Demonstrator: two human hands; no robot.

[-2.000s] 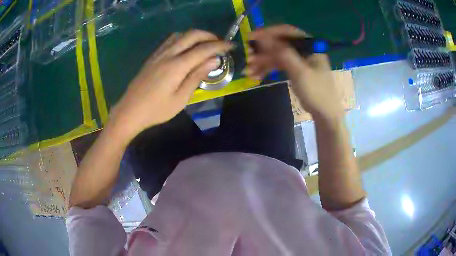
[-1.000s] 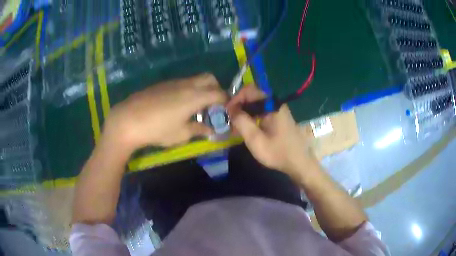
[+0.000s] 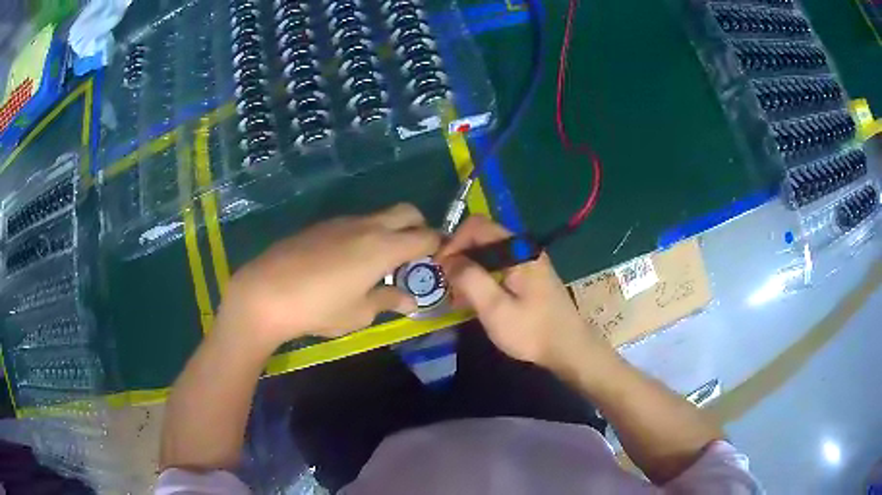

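A component [image 3: 423, 280] with a silver-white ring face and grey centre sits over the round metal test base [image 3: 432, 308] at the mat's front edge. My left hand [image 3: 324, 276] holds the component's side between thumb and fingers. My right hand [image 3: 513, 300] holds the black test probe [image 3: 501, 253] with a blue band, its tip end at the component's right rim; the exact contact is hidden by my fingers. The silver cable connector [image 3: 455, 211] shows just above, between my hands.
Clear blister trays with rows of components stand at the back left [image 3: 308, 97], the right [image 3: 788, 106] and the far left [image 3: 39, 222]. A red probe lead [image 3: 592, 174] and dark blue cable [image 3: 522, 97] cross the green mat. A cardboard box [image 3: 650, 295] lies below the edge.
Since two seconds ago, my right hand has brought the probe in to the component beside my left fingers. The view has shifted, showing more of the back-left tray. In the last second the hands have kept their grips.
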